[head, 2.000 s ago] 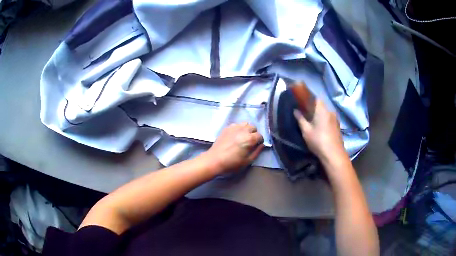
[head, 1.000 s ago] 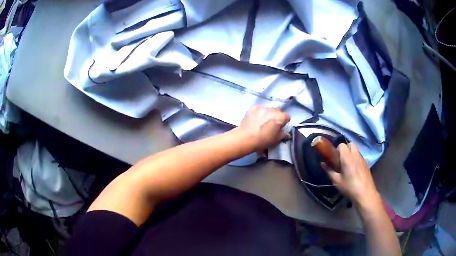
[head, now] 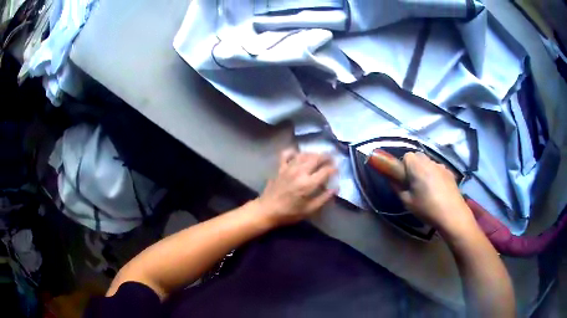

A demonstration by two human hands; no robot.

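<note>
The jacket body (head: 385,118) lies inside out, pale blue-white with narrow dark seam strips. The steam iron (head: 385,192), with black body, pale metal rim and orange-brown handle, rests on its lower part near the table's front edge. Its tip points up and left. My right hand (head: 429,189) is closed round the iron's handle. My left hand (head: 301,186) is left of the iron, at the lower edge of the cloth, with curled fingers that seem to hold it. The hand and cloth there are blurred, and the fingertips are partly hidden.
The padded grey pressing table (head: 149,81) runs diagonally under the jacket. A maroon hose (head: 519,242) runs from behind my right hand to the right. A pale crumpled garment (head: 99,180) lies below the table at left. More pale cloth (head: 59,49) hangs at the upper left.
The view has shifted, so table and jacket appear further right and tilted. The iron has moved left along the jacket's lower edge. My left hand has moved to that edge, beside the iron.
</note>
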